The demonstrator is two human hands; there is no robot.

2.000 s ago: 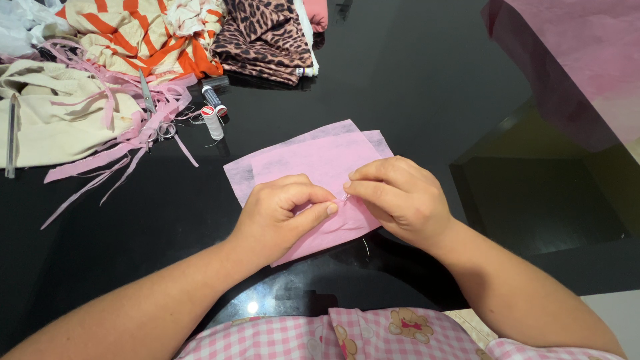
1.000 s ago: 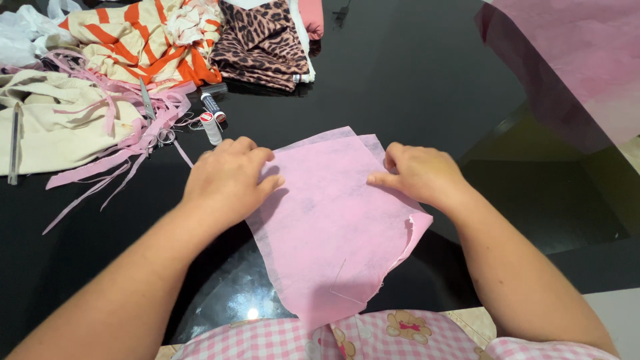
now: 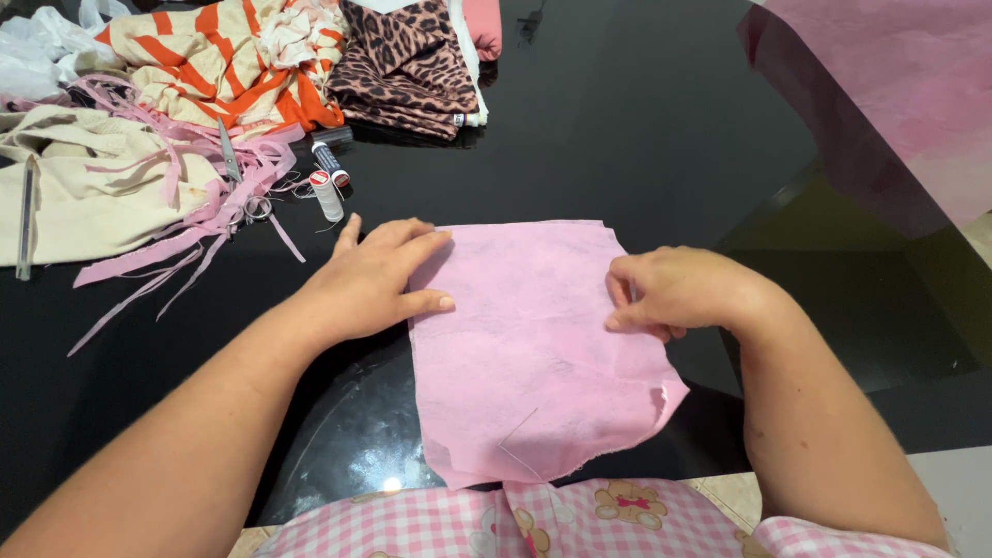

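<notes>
Layered pink fabric (image 3: 527,325) lies spread on a glossy black table in front of me, its lower edge reaching my checked clothing. A stitched, gathered seam runs along its lower right edge, and a loose thread (image 3: 515,434) lies bent across the lower part. My left hand (image 3: 387,271) rests flat at the upper left edge, fingers spread. At the right edge, my right hand (image 3: 659,294) has its thumb and index finger on the fabric, pinching the border. Whether a needle is on the thread cannot be told.
At the upper left lie scissors (image 3: 229,159) on pink fabric strips (image 3: 201,217), a white thread spool (image 3: 327,198), a dark spool (image 3: 329,161), cream cloth (image 3: 93,186), orange-striped cloth (image 3: 225,62) and folded leopard-print fabric (image 3: 403,70). Pink sheet material (image 3: 914,85) covers the upper right corner.
Two seconds ago both hands pinched the folded fabric near its middle. It has since been opened out and turned straighter, and my hands have moved apart to its sides.
</notes>
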